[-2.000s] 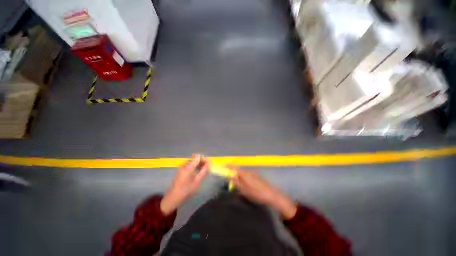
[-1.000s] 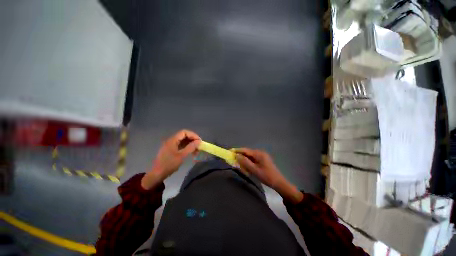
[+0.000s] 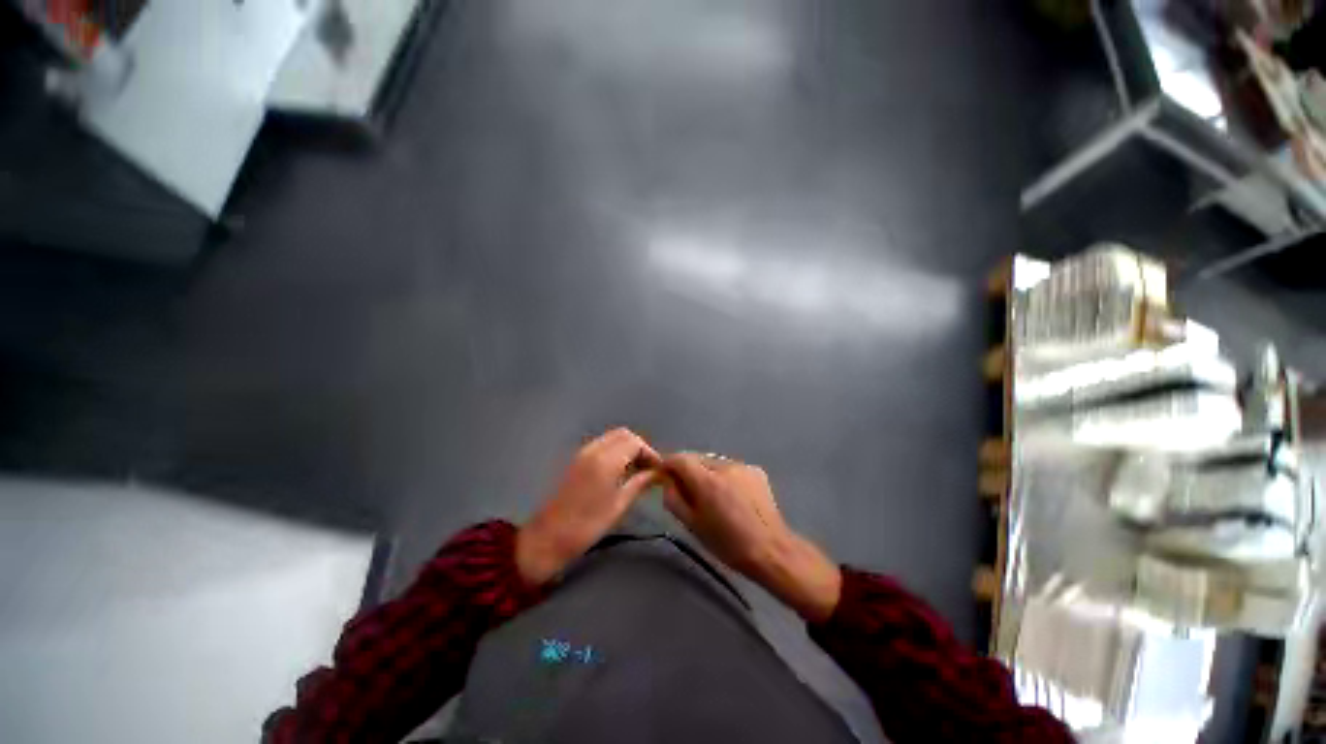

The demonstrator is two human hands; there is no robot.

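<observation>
My left hand (image 3: 589, 497) and my right hand (image 3: 732, 512) meet at the fingertips in front of my waist, above the dark grey apron (image 3: 611, 654). A small bit of yellow tape (image 3: 655, 477) shows between the fingertips. Most of the tape is hidden by the fingers. The fingers of both hands are bent and pinched together.
Grey floor (image 3: 698, 334) lies ahead. A pallet with white stacked sheets (image 3: 1120, 393) stands along the right. A metal-framed table (image 3: 1149, 124) is at the upper right. A white surface (image 3: 175, 611) is at the lower left, and white cabinets or tables (image 3: 218, 87) are at the upper left.
The view has moved on along the floor; the red box and yellow lane line are out of view. My hands have come together, and the stretched yellow strip between them is now mostly hidden.
</observation>
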